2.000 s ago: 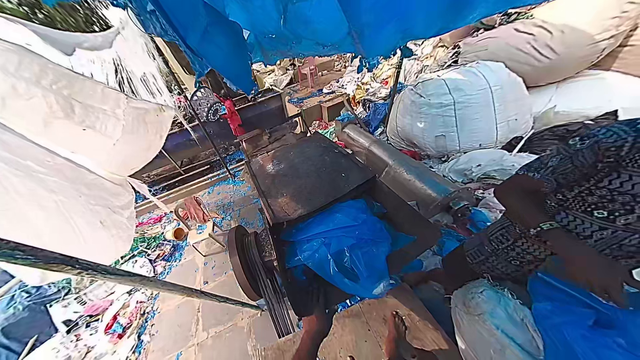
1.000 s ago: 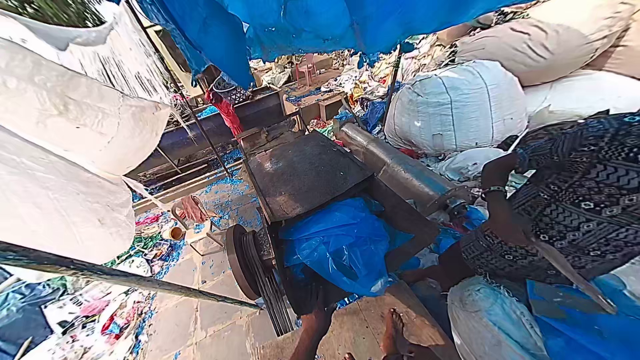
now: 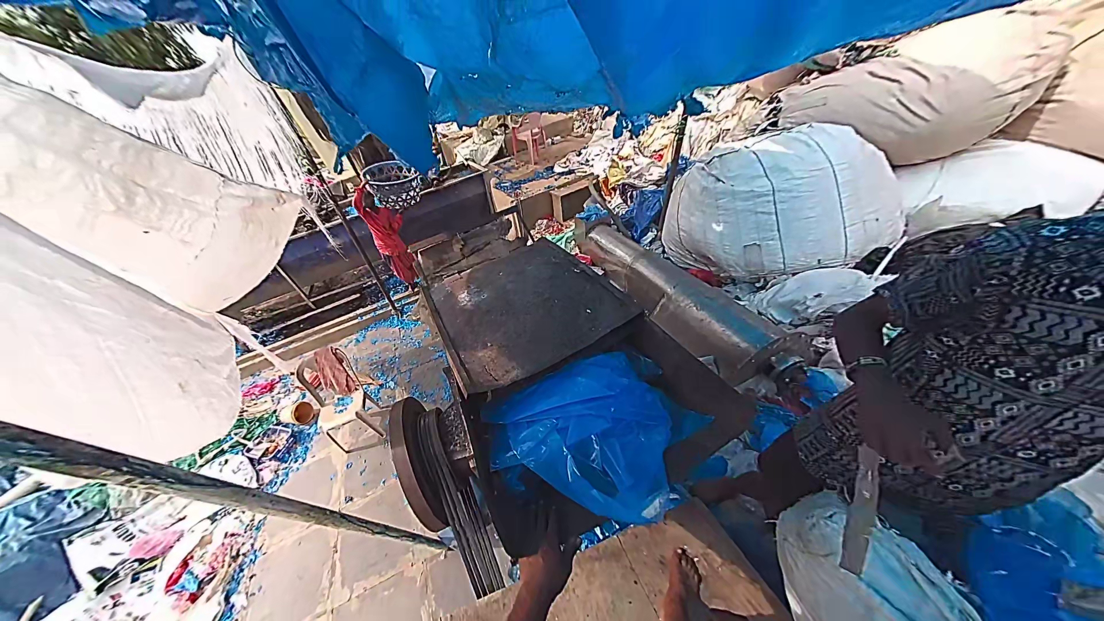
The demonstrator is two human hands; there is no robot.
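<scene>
A forearm, which seems to be mine, rises from the bottom edge to my left hand (image 3: 548, 552) at the dark front wall of a metal machine hopper; shadow hides its fingers. Blue plastic sheeting (image 3: 586, 431) lies bunched in the hopper mouth, beneath a dark metal cover plate (image 3: 539, 310). My right hand is not in view. A bare foot (image 3: 681, 573) rests on a wooden board (image 3: 621, 586). At the right, a co-worker's hand (image 3: 906, 435) is beside a long flat blade (image 3: 861, 509) that hangs downward.
Left of the hopper is a belt pulley (image 3: 418, 466). A metal cylinder (image 3: 681, 293) lies behind it. A slanted pole (image 3: 216, 492) crosses the lower left. Large white sacks (image 3: 785, 198) stand at the right, and a blue tarp (image 3: 517, 52) hangs overhead.
The co-worker's hand has moved and the blade, slanted toward the lower right one second ago, now points down. A person in red with a basket has come into clearer view behind the machine.
</scene>
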